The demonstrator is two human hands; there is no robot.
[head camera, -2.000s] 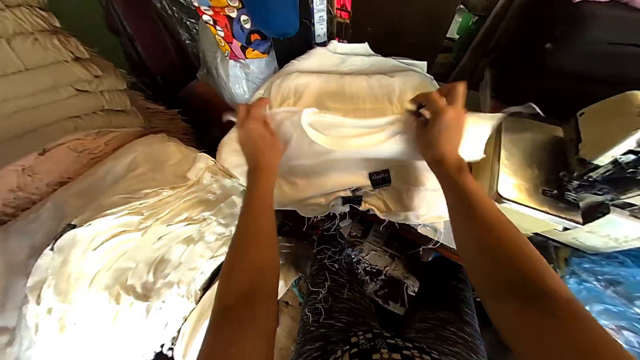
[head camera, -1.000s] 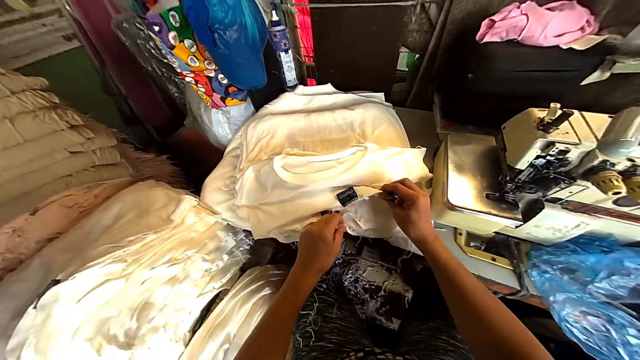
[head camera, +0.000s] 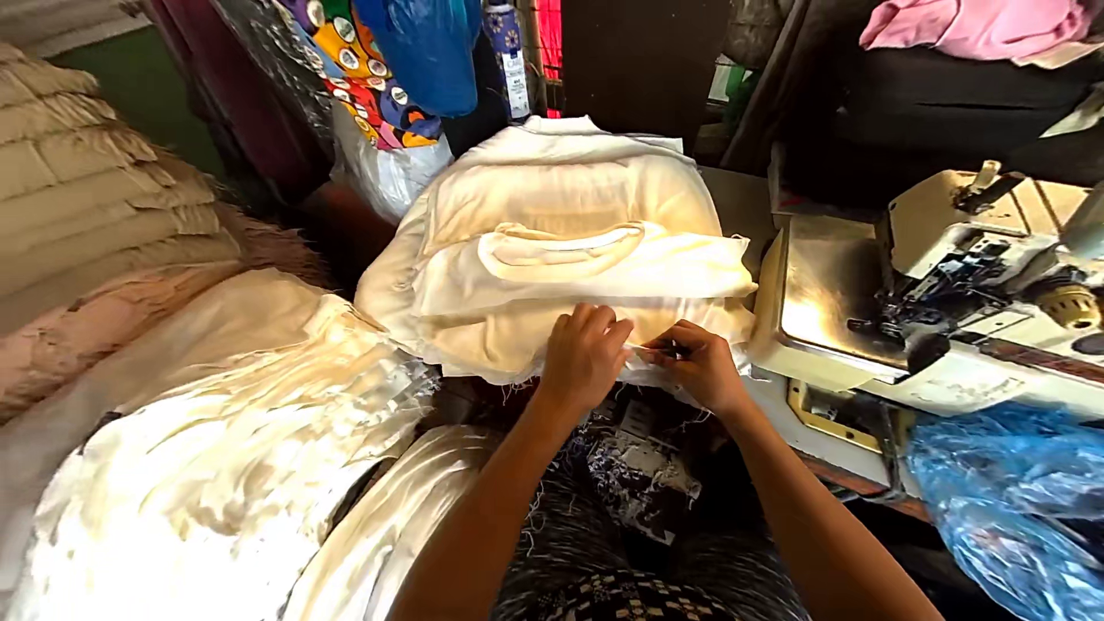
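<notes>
A cream knit shirt (head camera: pixel 681 269) with a ribbed round neckline lies on a stack of cream garments (head camera: pixel 552 185) in front of me. At the near edge of the stack, my left hand (head camera: pixel 588 349) pinches the shirt's lower fabric between curled fingers. Close by on the right, my right hand (head camera: pixel 694 358) grips the same edge, with something small and dark between its fingertips; what it is cannot be made out. Loose threads hang from the fabric edge below both hands.
An overlock sewing machine (head camera: pixel 949 276) stands at the right, above a blue plastic bag (head camera: pixel 1018 500). Cream fabric pieces (head camera: pixel 207 466) are heaped at left, near a stack of beige fabric (head camera: pixel 95 190). A spray can (head camera: pixel 509 69) stands behind, and pink cloth (head camera: pixel 975 26) lies at the back right.
Both hands held the shirt raised by its shoulders two seconds ago; now it lies on the stack and they are at its near edge. The dark label seen before is no longer plainly visible.
</notes>
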